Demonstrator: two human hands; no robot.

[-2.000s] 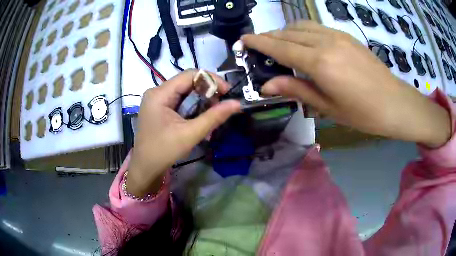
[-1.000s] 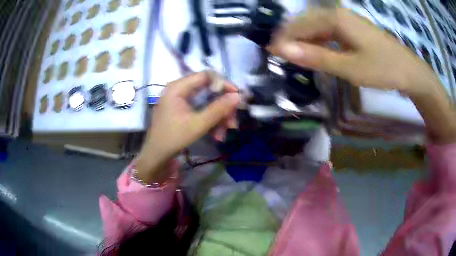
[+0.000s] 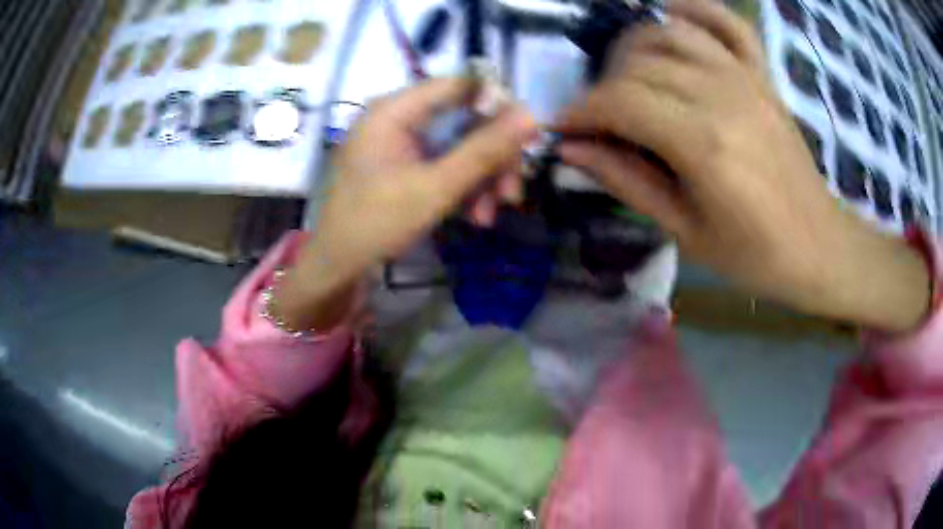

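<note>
My left hand (image 3: 403, 186) pinches a small pale connector (image 3: 488, 95) between thumb and fingers, left of the fixture. My right hand (image 3: 713, 155) is over the fixture, its thumb and fingertips close together beside the left fingertips. A small shiny bit shows at the right fingertips, too blurred to name or to tell if it is gripped. The dark test fixture (image 3: 589, 212) is mostly hidden under my right hand.
A white foam tray (image 3: 222, 160) on the left has tan cutouts and a few round units (image 3: 276, 122) in its front row. Another foam tray with dark units (image 3: 850, 174) is at the right. Cables (image 3: 474, 31) run behind my left hand.
The view has shifted, so the trays sit higher in the picture. My right hand has come down from the raised stand part to beside my left fingertips. My left hand still pinches the connector.
</note>
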